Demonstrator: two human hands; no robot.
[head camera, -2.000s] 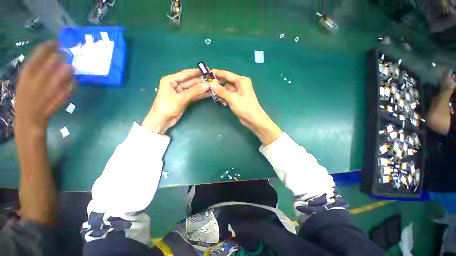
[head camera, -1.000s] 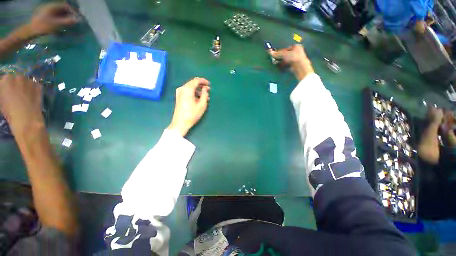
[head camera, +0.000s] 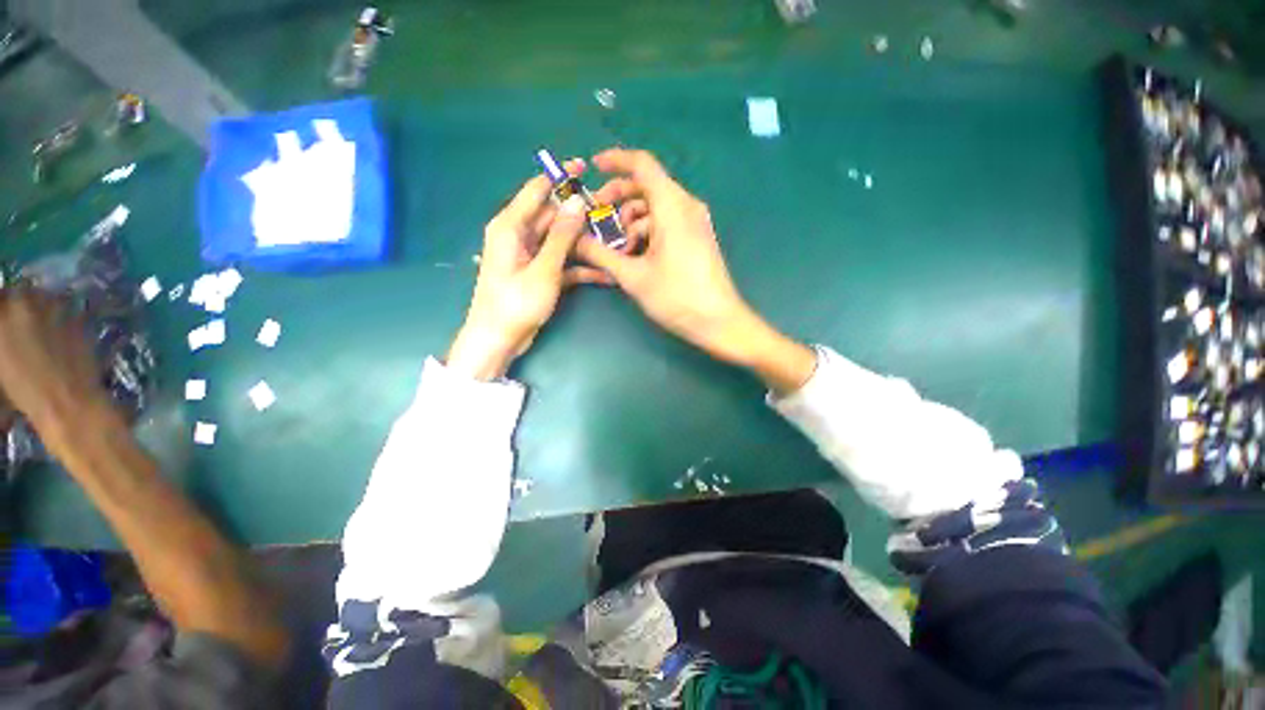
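A small device unit (head camera: 605, 223) is held between both hands over the middle of the green bench. Its display screen (head camera: 551, 165), dark with a pale-violet face, sticks out at the upper left, and a bit of orange flex shows on the housing. My left hand (head camera: 519, 264) pinches the unit near the screen end. My right hand (head camera: 672, 255) holds the housing's lower right end with thumb and fingers. The fingertips partly cover the unit.
A blue bin (head camera: 368, 180) with white pieces stands at the left; loose white pads (head camera: 269, 333) lie below it. A neighbour's arm (head camera: 132, 479) reaches in at far left. A black tray (head camera: 1135, 278) full of units is at right. A pale blue square (head camera: 763, 117) lies beyond my hands.
One second ago my right hand was at a unit at the far side and my left was empty. Now both hands are together on a unit. The view has shifted.
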